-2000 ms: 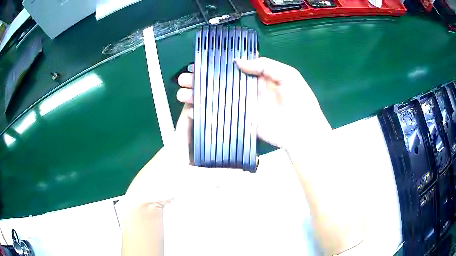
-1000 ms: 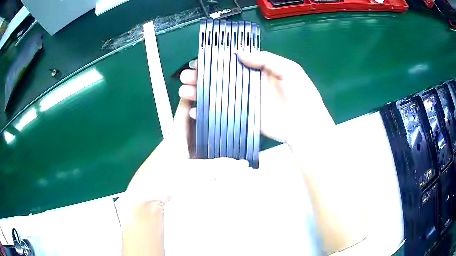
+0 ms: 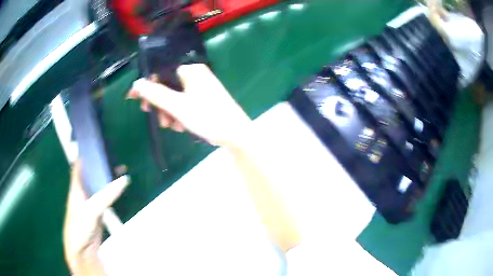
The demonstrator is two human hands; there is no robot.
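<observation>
The view is blurred. My left hand (image 3: pixel 89 215) is at the lower left, holding the stack of phone middle frames (image 3: pixel 89 135), whose grey-blue side walls stand nearly upright in view. My right hand (image 3: pixel 194 105) is right of the stack, its fingers closed around the dark edge of a black phone middle frame (image 3: pixel 153 129). Green surface shows between that edge and the stack. A dark piece (image 3: pixel 173 46) lies beyond my right fingers, by the red tray; whether it belongs to the held frame I cannot tell.
Rows of black frames (image 3: pixel 373 108) stand packed at right beside the white sheet (image 3: pixel 302 178). The red tray (image 3: pixel 238 9) is at the top. A white strip (image 3: pixel 64 126) crosses the green surface (image 3: pixel 270 59). A dark block (image 3: pixel 450 210) and another person's arm (image 3: pixel 462 40) are at far right.
The view has turned right, showing more of the frame rows. My hands have parted; the stack is now in my left hand only, and my right hand has moved away from it to a black frame.
</observation>
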